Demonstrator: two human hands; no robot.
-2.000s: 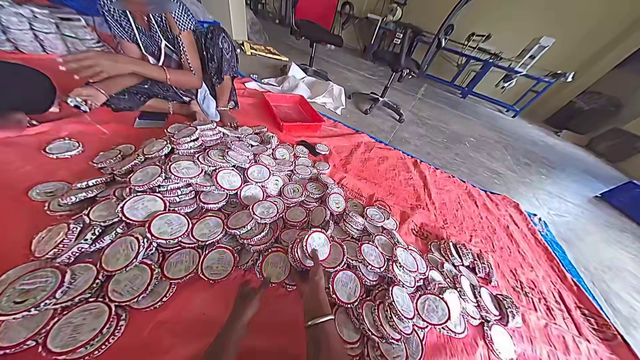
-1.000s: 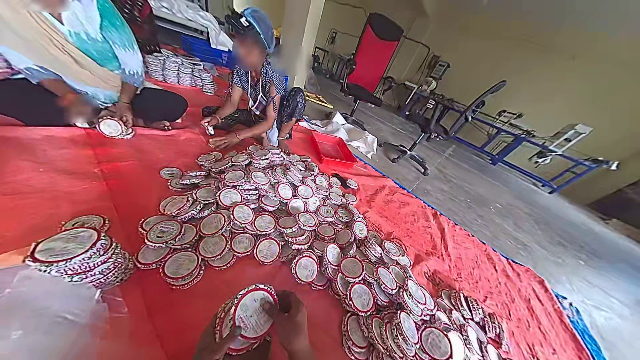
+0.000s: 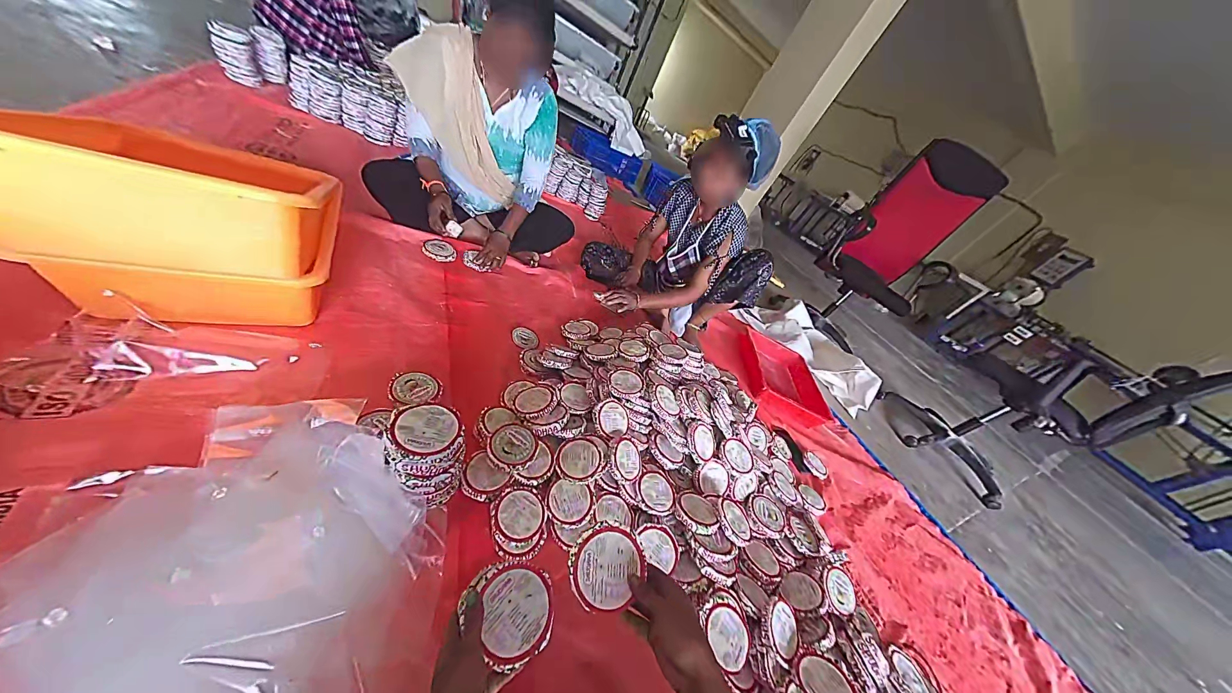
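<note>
My left hand [image 3: 464,647] is at the bottom centre, closed around a small stack of round labelled discs [image 3: 516,612] with red rims. To its right, my right hand [image 3: 674,630] grips one round labelled disc [image 3: 607,568] by its lower right edge, its printed face up. Beyond and to the right of both hands spreads a large heap of similar discs [image 3: 664,443] on a red sheet [image 3: 385,337]. A neat stack of discs [image 3: 423,438] stands left of the heap, beside clear plastic bags [image 3: 221,549].
Two people sit across the sheet, one person [image 3: 486,125] handling discs, another person [image 3: 707,221] beside the heap. Orange and yellow crates [image 3: 173,212] stand at left, a red tray [image 3: 784,371] behind the heap. Office chairs [image 3: 905,221] stand on the grey floor at right.
The view has swung left, bringing the crates into sight. My hands, together on a stack of discs a second ago, are now apart, with a single disc in the right one.
</note>
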